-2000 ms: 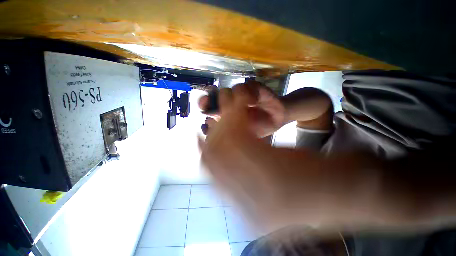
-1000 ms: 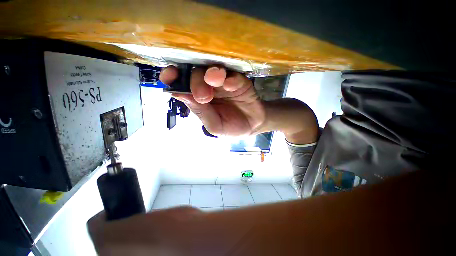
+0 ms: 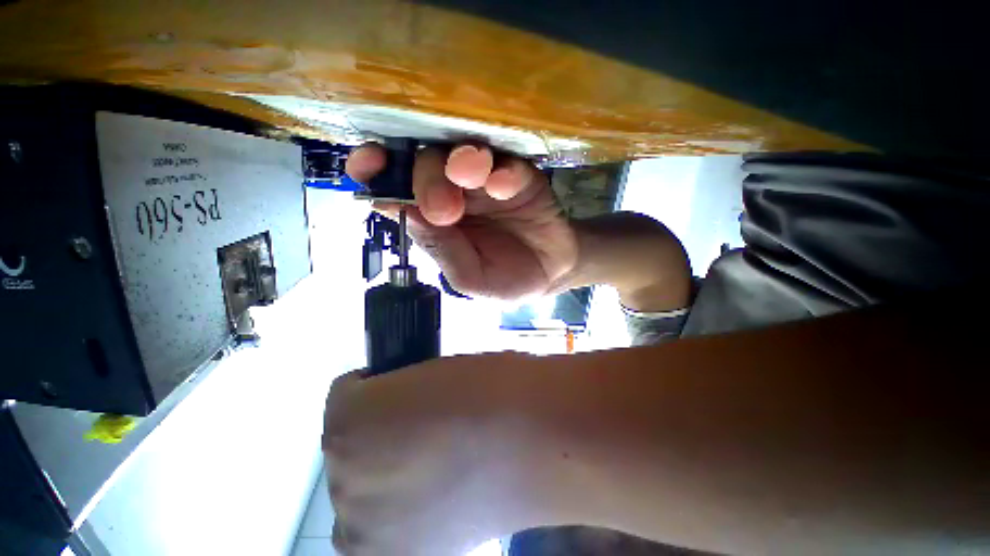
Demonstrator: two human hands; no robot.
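The picture appears upside down. My left hand point(image 3: 494, 223) pinches a small black part point(image 3: 393, 172) between its fingers against the bench top point(image 3: 456, 81). A thin plate edge shows on the part's side facing the driver. My right hand point(image 3: 423, 456) is wrapped around a black ribbed electric screwdriver point(image 3: 403, 324), its back nearest the camera and its fingers mostly hidden. The thin screwdriver bit point(image 3: 403, 241) reaches the black part at its plate side. No screw can be made out at the tip.
A screw feeder point(image 3: 206, 228) marked PS-560 stands at the picture's left, with a metal outlet point(image 3: 250, 280) in its face. A dark jointed fixture point(image 3: 375, 248) shows behind the hands. Grey clothing point(image 3: 825, 250) fills the right side. Something yellow point(image 3: 111, 427) lies below the feeder.
My right hand has carried the screwdriver from the feeder outlet rightward and up in the picture to the black part. My left hand, away from the bench earliest, has stayed against it since one second ago.
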